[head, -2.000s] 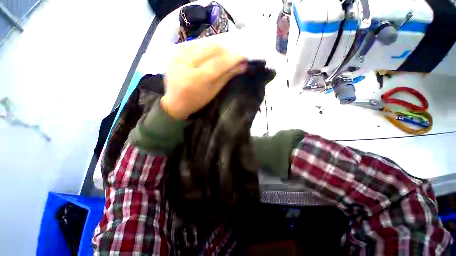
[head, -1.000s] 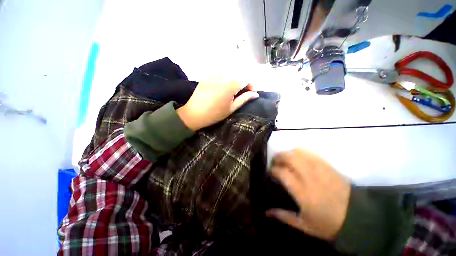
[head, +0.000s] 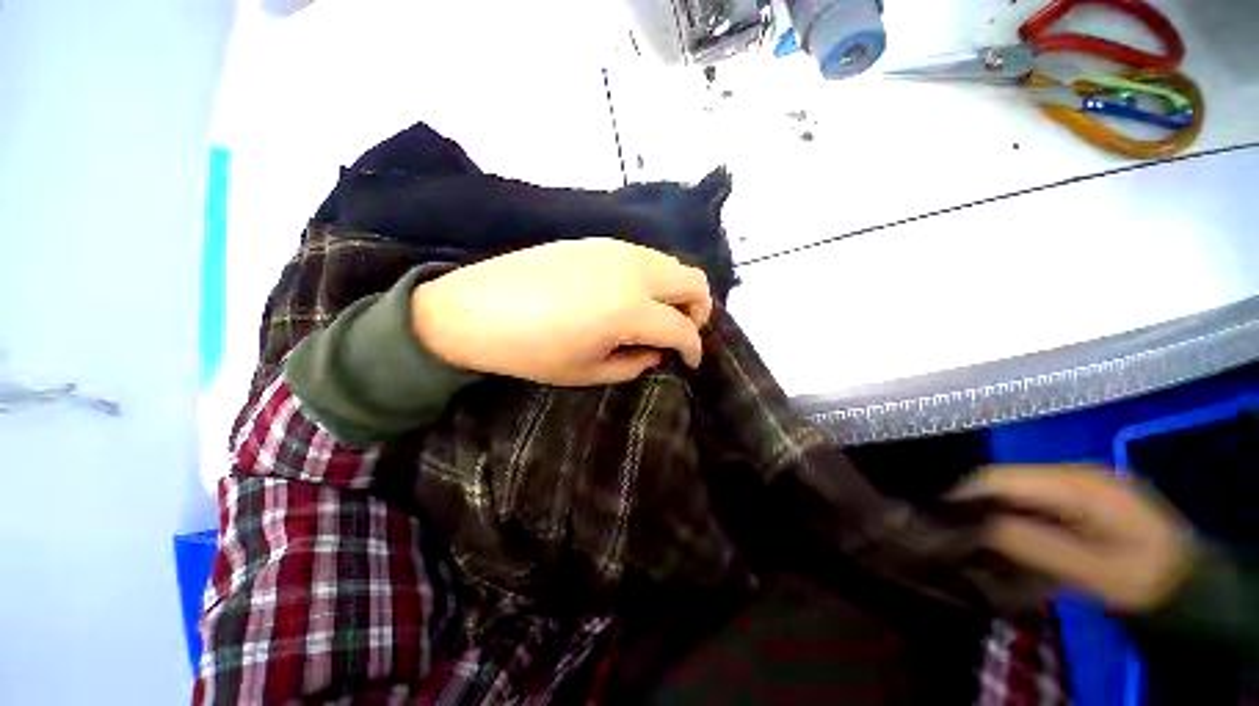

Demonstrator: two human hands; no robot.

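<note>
A dark brown plaid garment (head: 608,476) with pale yellow lines lies over the table edge and my lap. Its plain black lining (head: 511,207) shows along the upper edge on the table. My left hand (head: 573,315) lies on the garment near its upper right corner, fingertips pinching the plaid cloth. My right hand (head: 1084,531) is blurred, at the lower right beyond the table edge, gripping a stretched-out part of the plaid garment.
The sewing machine's metal foot area (head: 721,25) and a blue-capped grey cylinder (head: 838,35) are at the top. Scissors (head: 1008,62) with red and orange handles lie right of them. A ruler strip (head: 1022,396) follows the table's front edge. Blue bins (head: 1125,441) show below right and at lower left.
My right hand has moved right and away from my left hand, drawing plaid cloth out past the table edge. My left hand has shifted slightly down on the garment. The view has shifted, so less of the machine shows.
</note>
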